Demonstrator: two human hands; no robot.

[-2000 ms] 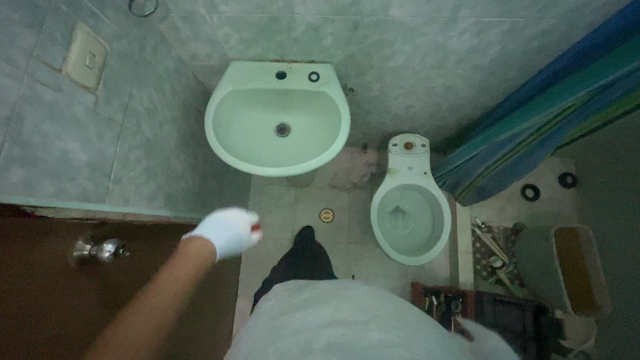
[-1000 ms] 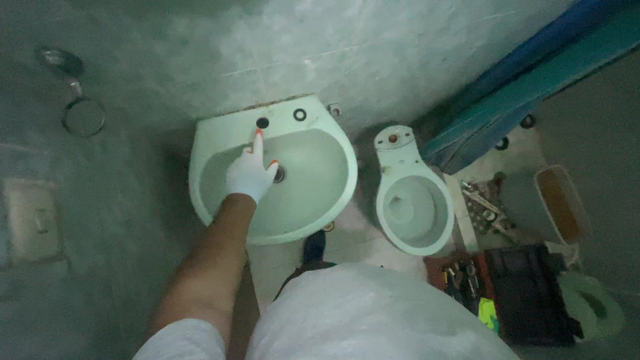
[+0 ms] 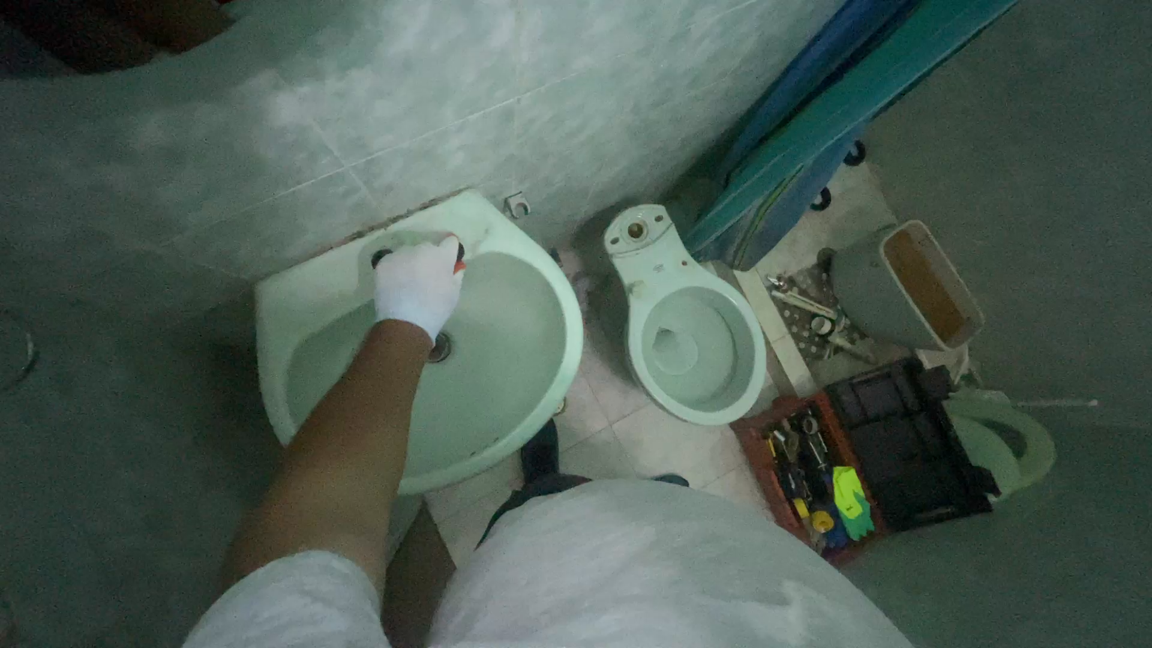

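Observation:
My left hand (image 3: pixel 418 283), in a white glove with orange-red at the fingertips, is over the back ledge of the pale green ceramic washbasin (image 3: pixel 515 360). Its fingers are curled at a black ring (image 3: pixel 461 254) on the right of the ledge, which they partly cover; whether they grip it cannot be told. Beside the glove's left edge is the dark tap hole (image 3: pixel 380 258). Below the wrist, the forearm partly hides the metal drain (image 3: pixel 439 348). My right hand is out of view.
Right of the basin stands a toilet bowl (image 3: pixel 637 301) without a tank. Farther right are an open toolbox (image 3: pixel 841 400) holding hand tools and a bright yellow-green item, a grey bin (image 3: pixel 868 279), loose metal fittings (image 3: pixel 819 315) and a blue-green shower curtain (image 3: pixel 792 153). A tiled wall (image 3: pixel 432 117) backs the basin.
My left hand has moved from left of the basin to over it, then from pointing near the tap hole to the black ring on the right. The view has shifted.

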